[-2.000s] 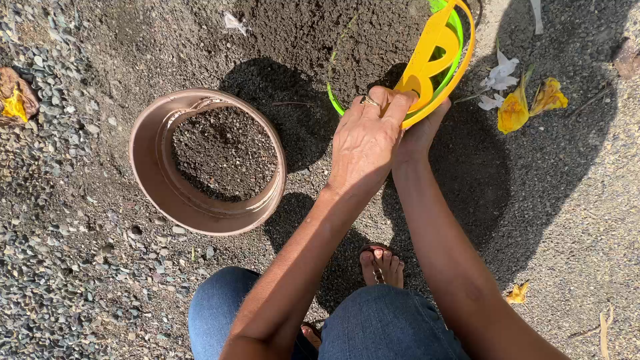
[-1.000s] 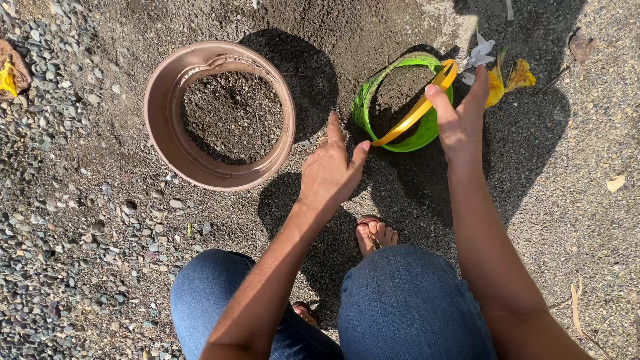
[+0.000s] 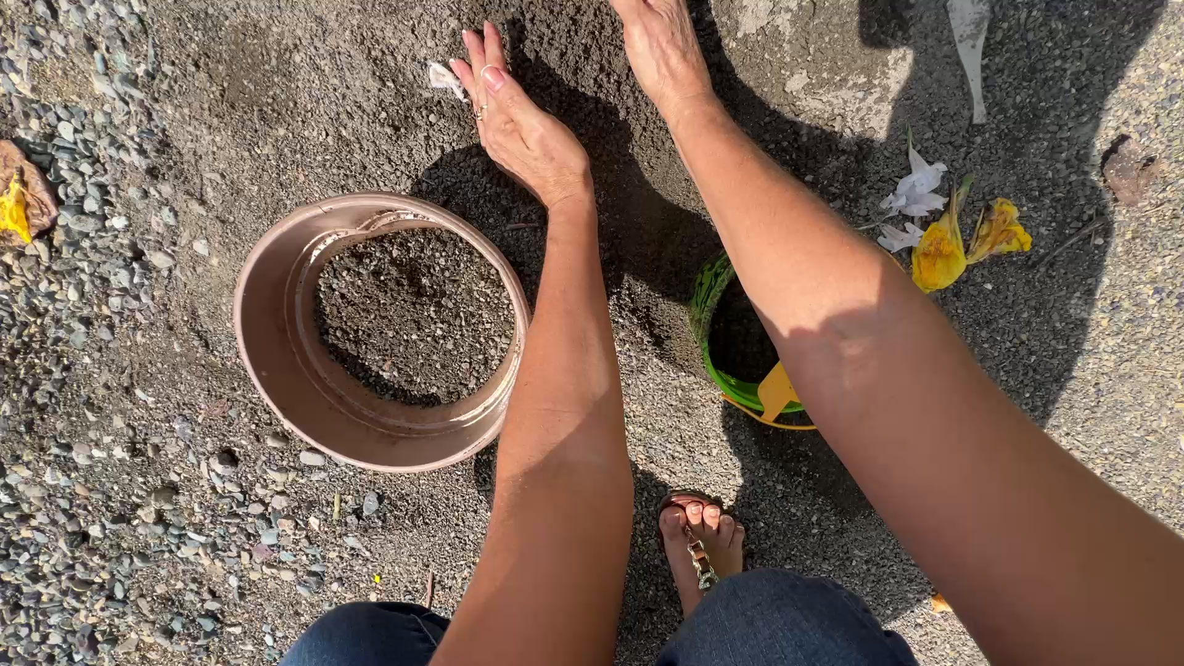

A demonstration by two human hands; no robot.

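My left hand (image 3: 527, 125) reaches over the dark soil (image 3: 583, 55) at the top, its fingers extended and nothing in it. To its right, my right hand (image 3: 659, 46) is over the same soil, its fingertips cut off by the top edge, so its grasp is hidden. Below my left hand stands a round brown plastic pot (image 3: 287, 333), partly filled with dark, gritty soil (image 3: 416, 310). A green bucket (image 3: 708, 314) with a yellow handle (image 3: 779, 393) stands under my right forearm, which covers part of it; its inside is in shadow.
White petals (image 3: 916, 190) and yellow flowers (image 3: 941, 250) lie right of the bucket. Small stones (image 3: 83, 444) cover the left side. A brown leaf with a yellow petal (image 3: 16, 208) lies at the far left. My sandalled foot (image 3: 703, 536) is below the bucket.
Both hands have moved up from beside the green bucket to the loose soil. My right hand has let go of the yellow handle, which now lies at the bucket's lower side.
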